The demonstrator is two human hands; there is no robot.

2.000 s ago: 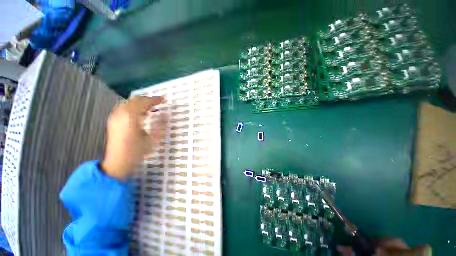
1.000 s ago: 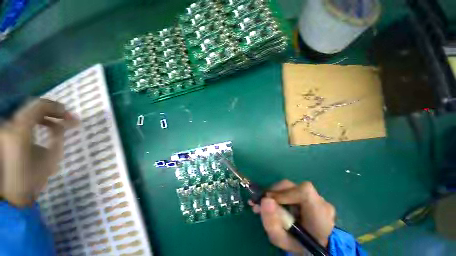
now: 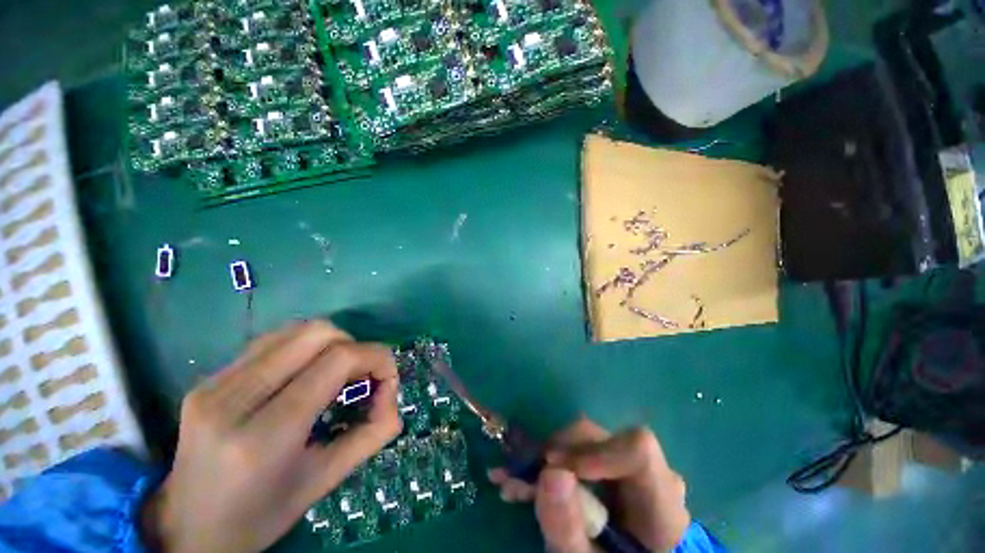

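Observation:
A green PCB panel (image 3: 391, 488) lies on the mat in front of me. My left hand (image 3: 254, 432) is over its left part, thumb and forefinger brought together. A small leaded component (image 3: 355, 392), white-edged and dark inside, shows at these fingertips; whether they grip it or something thin is hidden. My right hand (image 3: 605, 486) holds the soldering iron (image 3: 518, 445), its tip at the panel's upper edge. Two more small components, one far left (image 3: 164, 261) and one beside it (image 3: 240, 275), lie loose on the mat.
Stacked PCB panels (image 3: 475, 76) stand at the back. A cardboard pad (image 3: 691, 243) with solder scraps lies right of centre, a tape roll (image 3: 702, 65) behind it. A black box (image 3: 842, 178) and cables (image 3: 853, 432) are at the right. A blister tray (image 3: 54, 292) is at the left edge.
My left hand has come from over the blister tray to the PCB panel. The view has shifted right and nearer. The iron's tip stays at the panel's upper edge.

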